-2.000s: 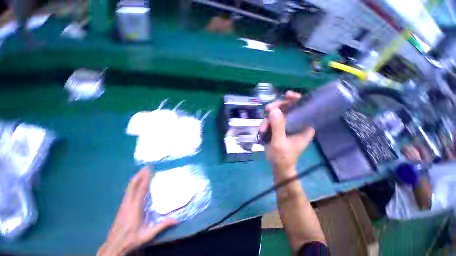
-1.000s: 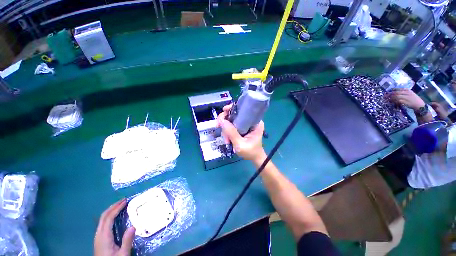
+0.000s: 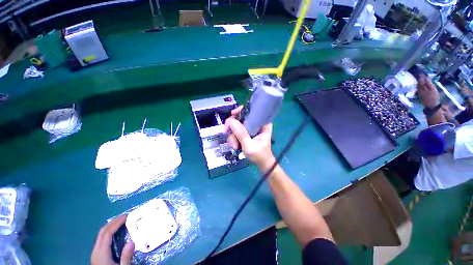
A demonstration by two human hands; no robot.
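A white rounded-square housing (image 3: 151,225) lies on a clear plastic bag (image 3: 188,222) near the bench's front edge. My left hand (image 3: 113,243) is around the housing's left side, thumb and fingers at its edge. My right hand (image 3: 250,142) grips the grey electric screwdriver (image 3: 264,107), which hangs from the yellow cord (image 3: 290,44). The screwdriver's lower end is over the black-and-silver screw feeder (image 3: 213,135); its tip is hidden by the hand and too small to make out.
White pieces with thin rods (image 3: 140,160) lie behind the housing. Bagged frames (image 3: 13,212) are at far left, a wrapped unit (image 3: 62,122) behind. A black tray (image 3: 350,127) and a tray of small parts (image 3: 381,106) are at right, beside another person's hand (image 3: 428,93). The black cable (image 3: 254,191) crosses the front.
The view has steadied since the earliest frame and shifted slightly over the last second. My right hand stays at the feeder with the screwdriver. The other person's hand has lifted from the parts tray.
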